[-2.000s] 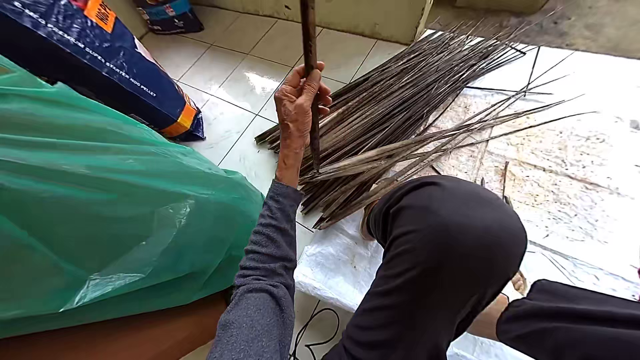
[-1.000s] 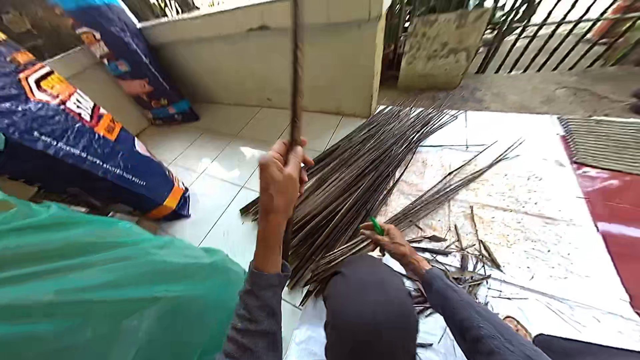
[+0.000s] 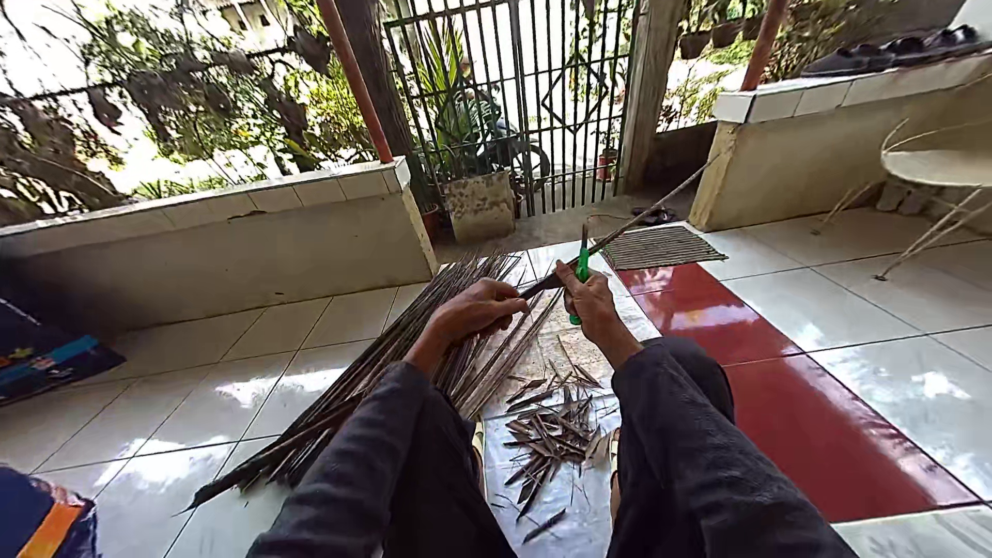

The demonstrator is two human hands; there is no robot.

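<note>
My left hand (image 3: 479, 308) grips the near end of a long dark dried frond strip (image 3: 659, 203), which slants up and away to the right. My right hand (image 3: 590, 301) holds a green-handled knife (image 3: 582, 267), its narrow blade pointing up, and its fingers also touch the strip. Below and left of the hands lies a large bundle of long dark dried strips (image 3: 333, 395), with a few lighter ones at its right side. Short cut pieces (image 3: 554, 434) are heaped on a white sheet (image 3: 511, 508) between my legs.
A low wall (image 3: 232, 256) runs along the left. Ahead stand a metal gate (image 3: 527, 101) and a concrete block (image 3: 480, 208). A ribbed mat (image 3: 663, 246) lies beyond red floor tiles (image 3: 814, 418). At the right is a wire-legged chair (image 3: 938, 169); printed bags (image 3: 46, 349) stand at the left.
The view has swung up to the gate. My left hand, earlier raised with a strip held upright, is now lower beside my right hand, and the strip there slants away.
</note>
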